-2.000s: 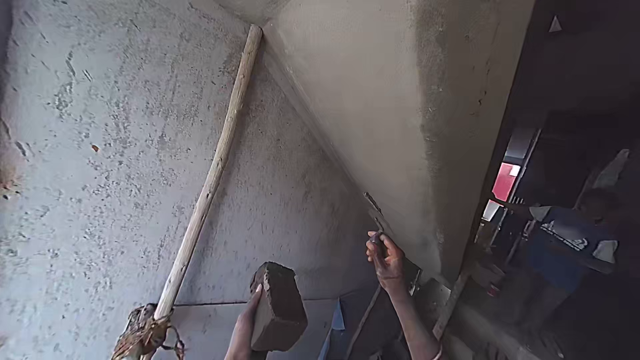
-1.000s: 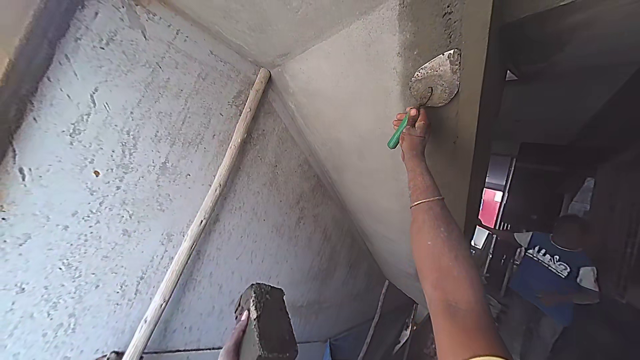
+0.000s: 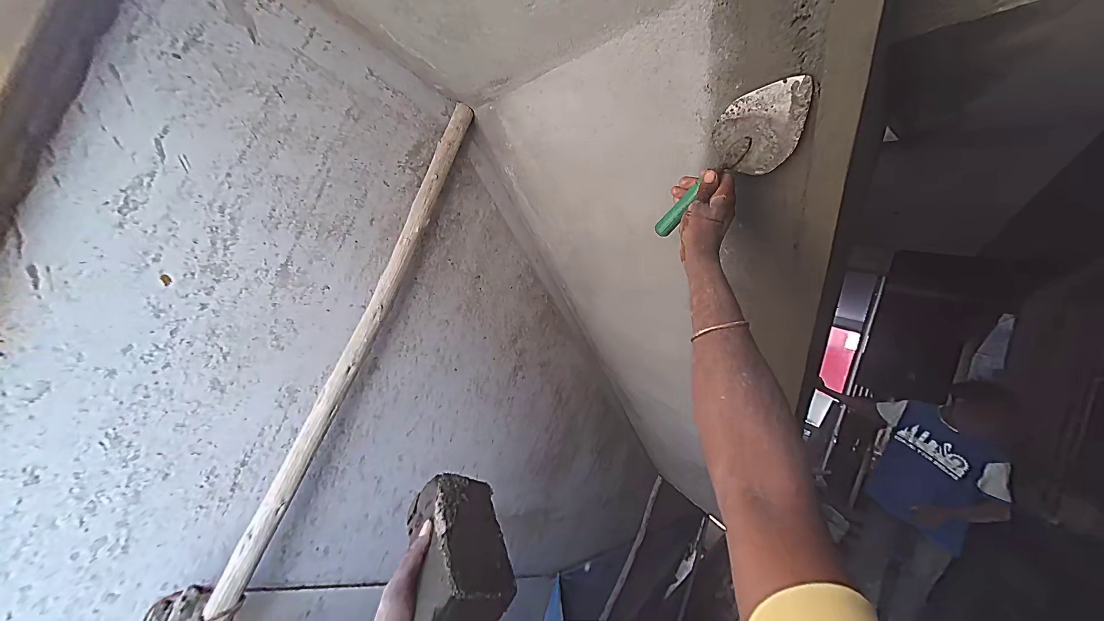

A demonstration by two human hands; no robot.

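Observation:
My right hand [image 3: 707, 207] is raised and closed around the green handle of a pointing trowel [image 3: 766, 125]. The trowel's mortar-stained metal blade lies against the grey plastered surface [image 3: 621, 164], near its right edge. Low in the view, my left hand [image 3: 407, 576] holds a dark, rough-edged block [image 3: 466, 552], its thumb along the left side. Most of the left hand is hidden behind the block or below the frame. The block is apart from the wall.
A wooden pole [image 3: 358, 345] leans diagonally along the pitted grey wall [image 3: 216, 259], its top at the corner. Rope-like binding [image 3: 185, 604] sits at its foot. On the right, a person in a blue shirt [image 3: 927, 470] stands in a dark space. Thin poles stand at the bottom centre.
My right hand with the trowel has moved up from low beside the wall corner to the upper right of the plastered surface. The left hand still holds the block.

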